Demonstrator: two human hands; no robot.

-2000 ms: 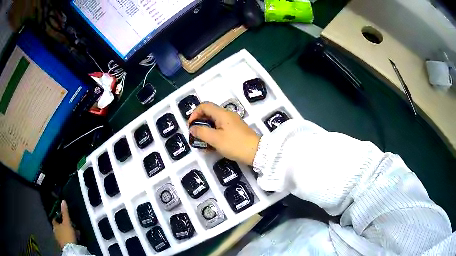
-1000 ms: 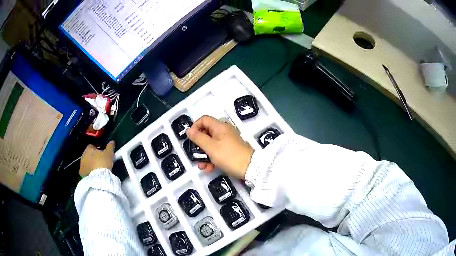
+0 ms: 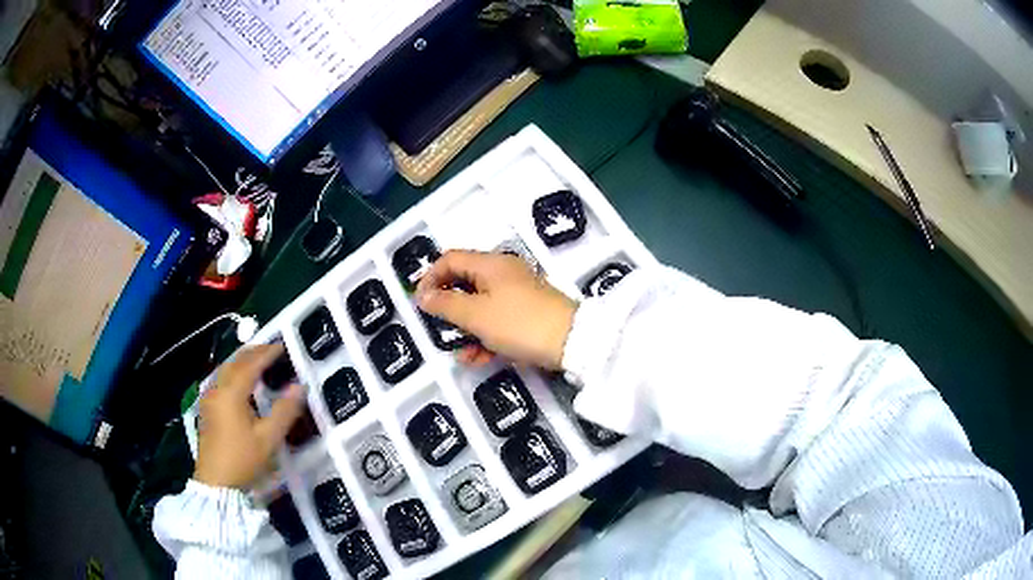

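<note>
A white tray (image 3: 523,170) with rows of pockets lies tilted before me. It holds many glossy black units (image 3: 436,433) and a few grey units (image 3: 472,496) with a ring in the centre. My right hand (image 3: 498,306) is over the tray's middle, its fingers closed around a black unit (image 3: 450,331) at its pocket; the hand hides part of the unit. My left hand (image 3: 240,428) is blurred over the tray's left end, thumb and fingers spread beside dark units. Whether it grips one cannot be told.
Two monitors (image 3: 272,68) stand beyond the tray. A small white disc (image 3: 247,329) on a white cable and a red-and-white item (image 3: 232,240) lie at left. A long black object (image 3: 742,153), green packet (image 3: 630,27) and beige board (image 3: 782,79) with a thin stick (image 3: 902,187) are right.
My left hand came from the left side to the tray's far left edge, then moved nearer over its left pockets. My right hand stays around the black unit, which now sits lower, at its pocket.
</note>
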